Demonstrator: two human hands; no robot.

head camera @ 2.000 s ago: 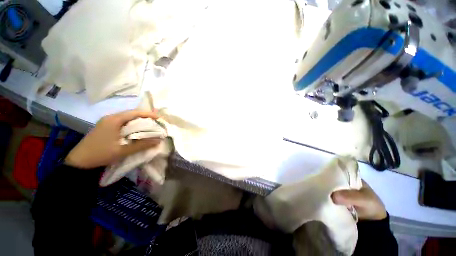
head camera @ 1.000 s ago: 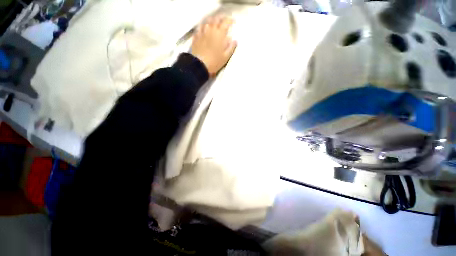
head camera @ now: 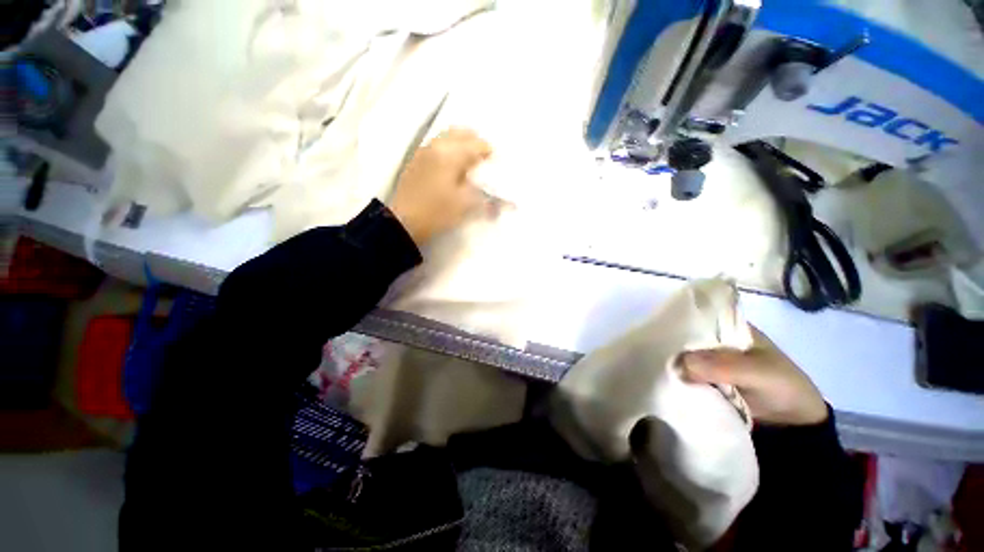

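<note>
My left hand (head camera: 448, 189) lies on the glaring cream fabric panel (head camera: 475, 264) on the table, left of the needle area; its fingers look partly bent, and whether they pinch cloth cannot be told. My right hand (head camera: 764, 377) grips a bunched small fabric piece (head camera: 691, 458) at the table's front edge, thumb on top, the cloth hanging down over my lap. The industrial lockstitch machine (head camera: 863, 67) stands at the upper right, its presser foot area (head camera: 645, 146) over the bed with its needle end lit.
Black tailor's shears (head camera: 815, 253) lie right of the needle. A flat black rectangle (head camera: 952, 347) lies at the far right. Heaped cream fabric (head camera: 232, 119) covers the table's left. The table-edge ruler (head camera: 464, 343) runs along the front. A blue basket (head camera: 324, 442) is below; a red one (head camera: 103, 367) is farther left.
My left hand let go of the folded cloth at the table edge, reached far over the panels, then came back nearer. My right hand still holds its piece. The view shifted.
</note>
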